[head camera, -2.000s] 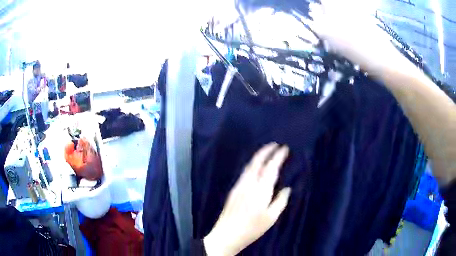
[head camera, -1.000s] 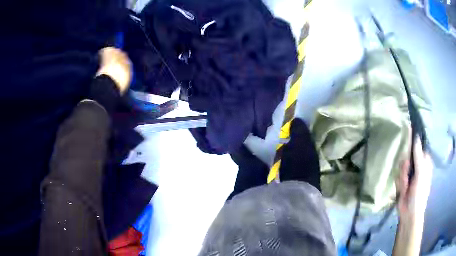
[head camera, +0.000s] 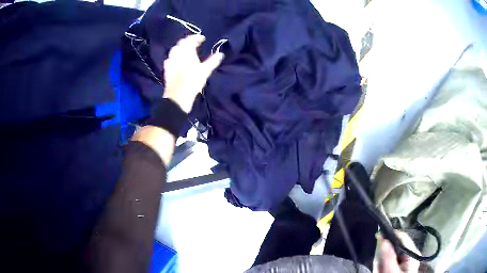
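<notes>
A crumpled navy garment heap (head camera: 277, 101) lies at the centre, with thin white hanger loops (head camera: 184, 24) at its upper left. My left hand (head camera: 187, 66) is over the heap's upper left part, thumb and fingers apart beside the loops; its fingertips reach the cloth and hold nothing that I can see. My right hand (head camera: 395, 255) is at the bottom right, partly cut off by the edge, shut on a black hanger (head camera: 382, 218) with a curved hook. The hanger is slightly blurred.
More dark navy cloth (head camera: 53, 160) fills the left side. Blue crate parts (head camera: 120, 101) show between the cloths. A grey-green cloth sack (head camera: 454, 154) lies on the floor at right. Yellow-black tape (head camera: 344, 154) crosses the floor, beside the wearer's dark shoe. A grey metal bar (head camera: 195, 182) lies below the heap.
My left hand has moved right onto the navy heap and its fingers have spread. My right hand has moved left and lower with a hanger. The heap fills more of the view.
</notes>
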